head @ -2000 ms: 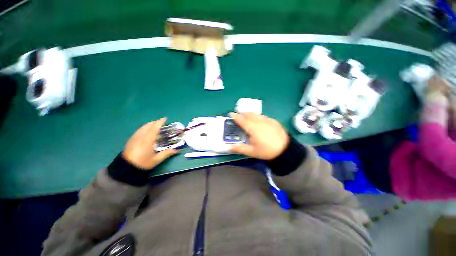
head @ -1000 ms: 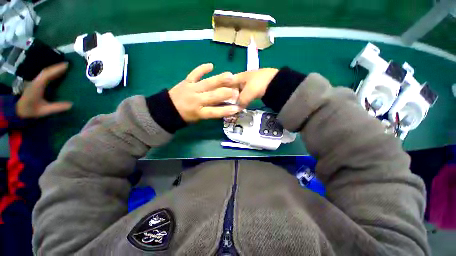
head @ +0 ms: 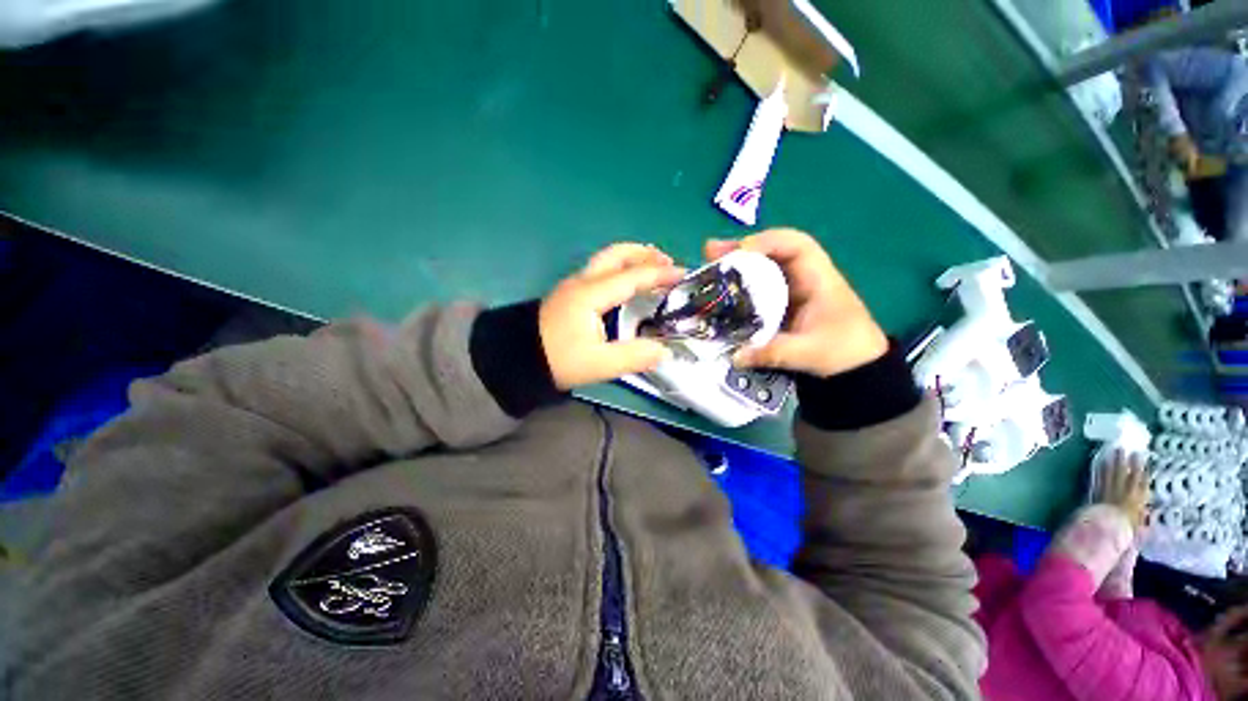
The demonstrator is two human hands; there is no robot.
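Note:
A white round end cover [head: 769, 290] with dark wires [head: 709, 310] inside is held over a white security camera [head: 705, 388] near the bench's front edge. My right hand [head: 819, 308] grips the cover's right side. My left hand [head: 605, 318] is at the left of the wires, its fingers around a white rim there; whether that rim is the cover or the camera's body is hard to tell. The camera's black face shows below my right hand. The wires partly hide the body's opening.
A white adhesive tube [head: 753, 162] lies beyond my hands, beside an open carton [head: 777, 58] and a small black part [head: 716, 88]. White cameras [head: 988, 377] stand at the right. Further right, a person in pink [head: 1081, 603] reaches to white parts [head: 1188, 486].
The view has turned. My hands have come apart from each other and down over the camera, and the cover with its wires now shows between them. The neighbour's hand at the left is out of view.

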